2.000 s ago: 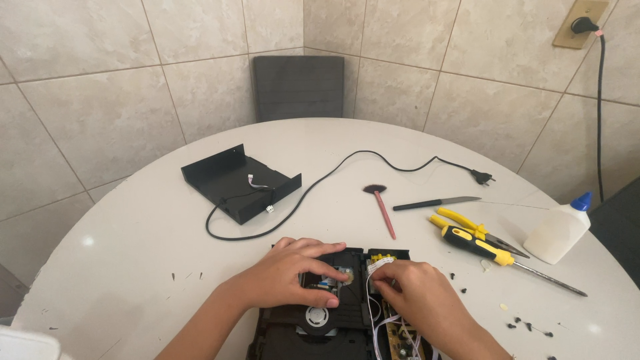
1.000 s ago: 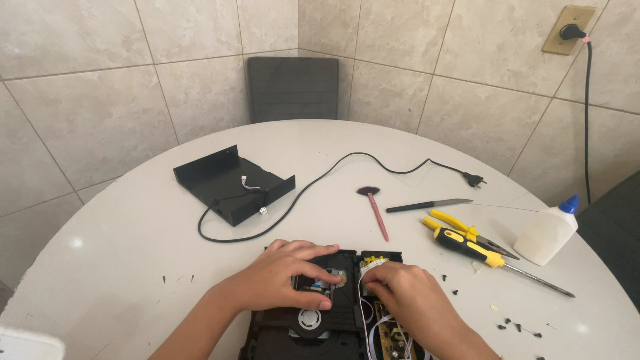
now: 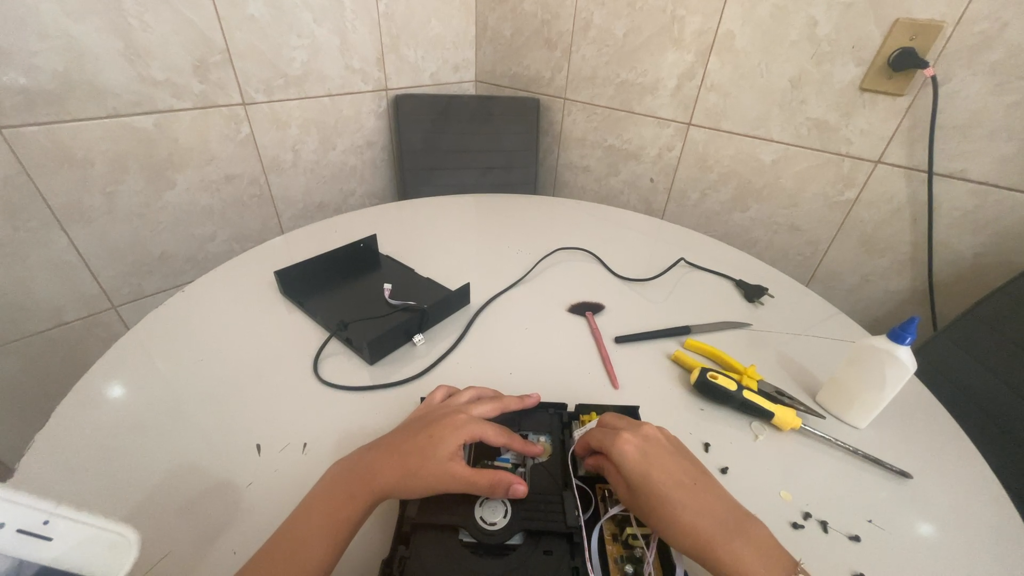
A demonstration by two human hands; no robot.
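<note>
A black disc drive mechanism (image 3: 552, 520) with a round silver hub lies at the table's near edge. My left hand (image 3: 452, 444) rests over it, fingers spread, the index fingertip near the lens assembly. Just to the right, my right hand (image 3: 640, 456) has its fingers bent at a white connector and wires (image 3: 578, 432), beside yellow parts; its fingertips are partly hidden, so the grip cannot be told. Below that hand, a brown circuit board (image 3: 626, 536) with white and grey cables shows in the same housing.
Beyond are a black metal cover (image 3: 384, 292), a power cord (image 3: 512, 280), a fan brush (image 3: 600, 344), a knife (image 3: 680, 331), yellow pliers (image 3: 736, 368), a screwdriver (image 3: 768, 412) and a white bottle (image 3: 868, 380). Several screws (image 3: 824, 526) lie right; a white phone (image 3: 64, 528) is at lower left.
</note>
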